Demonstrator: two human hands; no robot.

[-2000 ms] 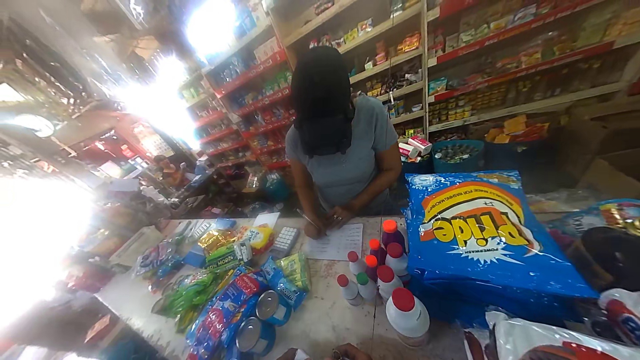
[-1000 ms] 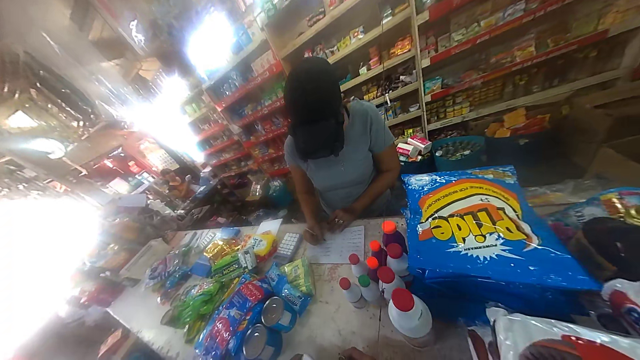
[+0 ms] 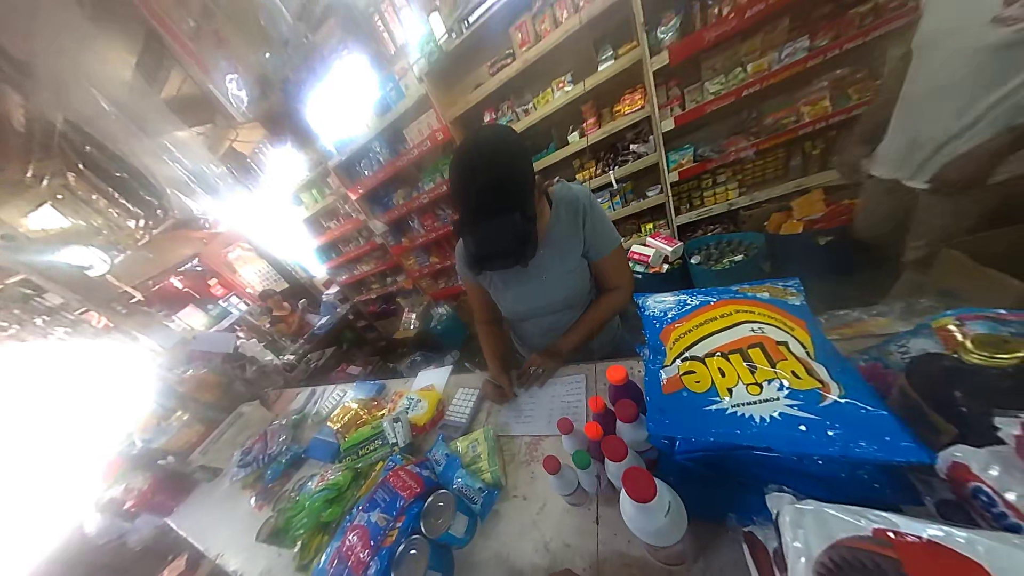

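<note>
My left hand is out of view. A sliver of what may be my right hand (image 3: 565,572) shows at the bottom edge; what it holds is hidden. Across the counter (image 3: 548,496) a person in a grey shirt bends over a written sheet of paper (image 3: 552,406), one hand at the sheet with what seems a pen. A calculator (image 3: 462,406) lies left of the sheet. White bottles with red caps (image 3: 652,508), one with a green cap, and dark bottles with orange caps (image 3: 624,388) stand right of it. A big blue Pride detergent bag (image 3: 744,376) lies beside them.
Blue-lidless cans (image 3: 438,514), green packets (image 3: 320,496) and blue packets (image 3: 464,480) are heaped at the left of the counter. A white and red plastic pack (image 3: 896,544) lies at the lower right. Stocked shelves (image 3: 592,88) and a person in white (image 3: 944,96) are behind.
A person in white has come into view at the right, behind the counter. Two slivers of hands at the bottom edge have shrunk to one. The person in grey remains bent over the sheet.
</note>
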